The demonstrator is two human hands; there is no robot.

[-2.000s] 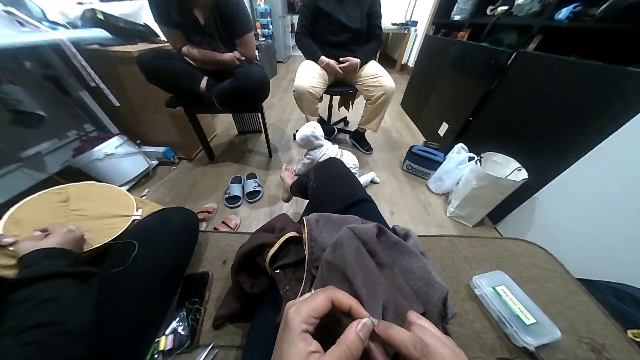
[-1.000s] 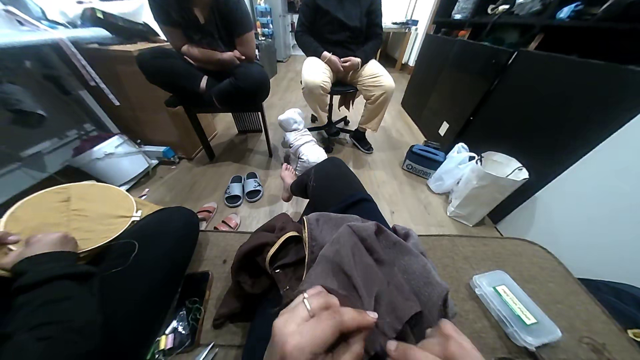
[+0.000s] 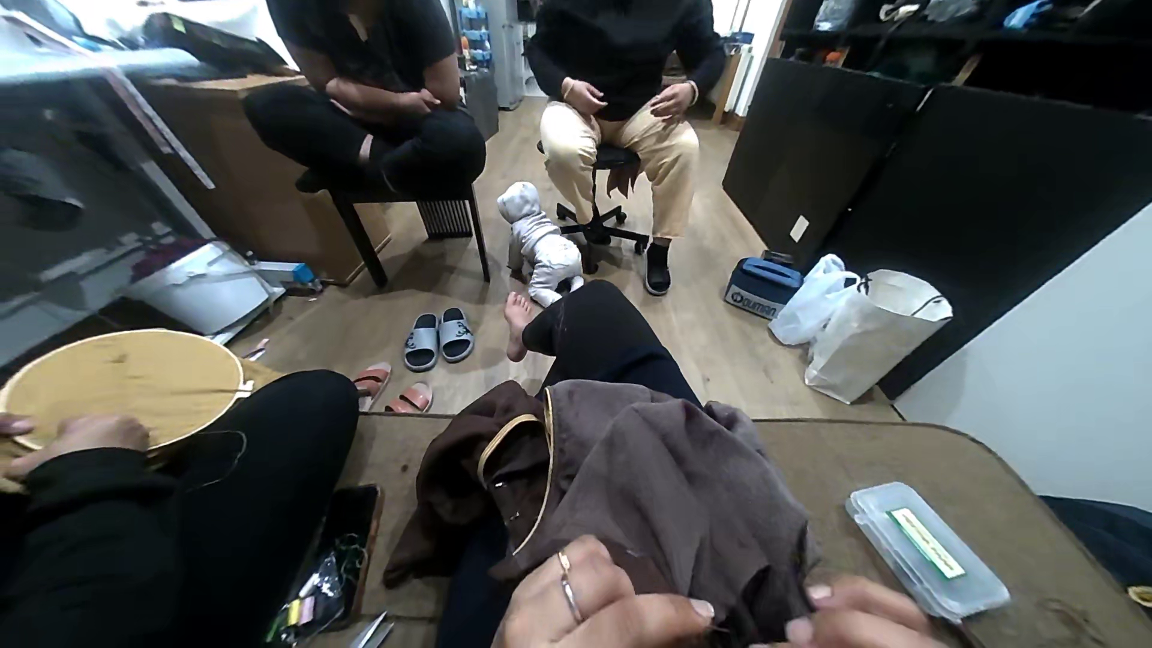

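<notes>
A brown garment (image 3: 666, 468) with a gold-edged opening lies over my lap. At the bottom edge of the view my left hand (image 3: 603, 598), with a ring on one finger, pinches the garment's dark fabric. My right hand (image 3: 855, 612) holds the same fabric a little to the right, fingertips close to the left ones. The lower parts of both hands are cut off by the frame. Whether a needle is between the fingers cannot be told. Beside me on the brown couch seat (image 3: 828, 459) rests a clear plastic case (image 3: 958, 576) with a label.
On the left, a neighbour's hand (image 3: 99, 436) holds an embroidery hoop (image 3: 126, 378). A phone (image 3: 355, 522), thread packets and scissors (image 3: 372, 630) lie between us. Ahead are two seated people, a crawling baby (image 3: 544, 243), grey slides (image 3: 438, 339), a blue bag (image 3: 763, 286) and a white bag (image 3: 873, 333).
Both hands have drawn slightly lower and apart, still on the fabric. The baby has turned and crawled near the seated person's stool. That person's clasped hands have parted.
</notes>
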